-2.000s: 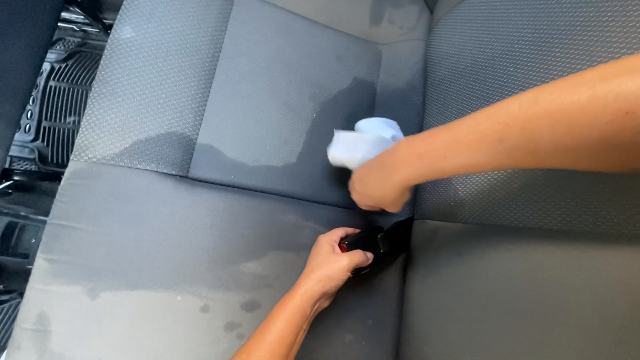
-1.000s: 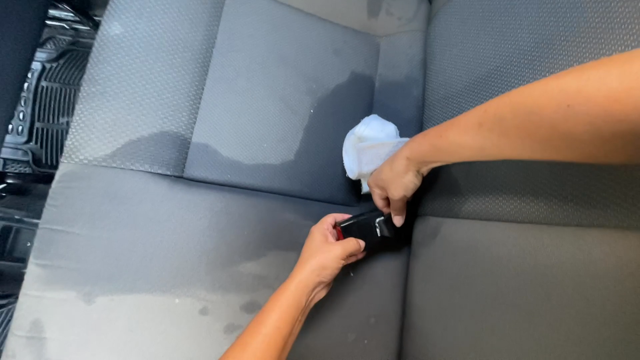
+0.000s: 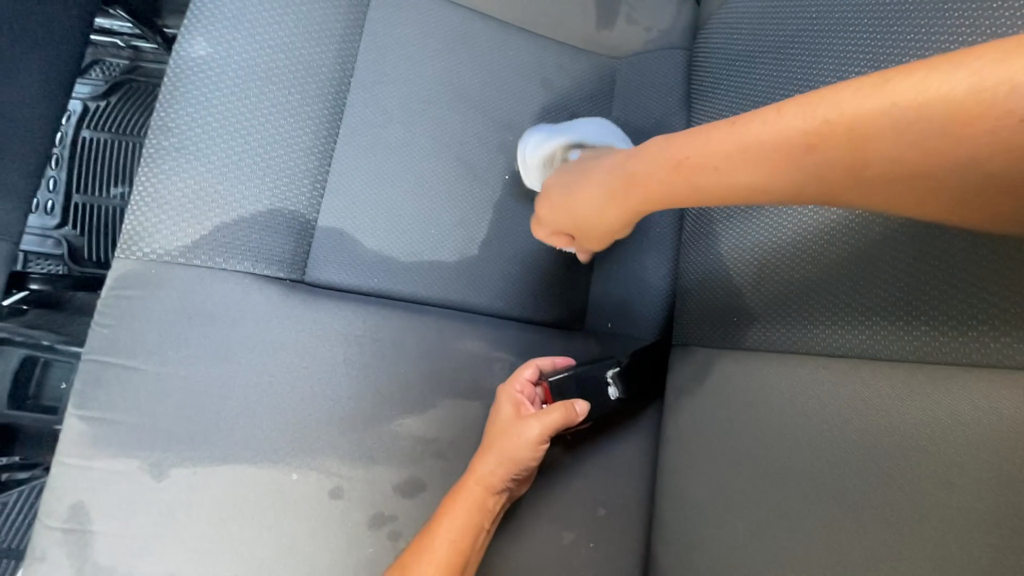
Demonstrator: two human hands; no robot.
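My left hand grips a black seat belt buckle with a red button, low in the middle of the view. The buckle's black strap runs into the crease between seat cushion and backrest, and a whitish mark or glare shows on its face. Above and a little to the right, my right hand is closed on a bunched white cloth, held over the grey fabric seat cushion. The fingers of the right hand are slightly blurred, and part of the cloth is hidden behind them.
Dark damp patches and small spots mark the seat cushion. The grey backrest rises along the right side. At the far left, a black ribbed rubber floor mat lies beyond the cushion's edge, beside a dark front seat part.
My right hand, with the white cloth, has moved up and away from the buckle, which it touched one second ago. My left hand still holds the buckle.
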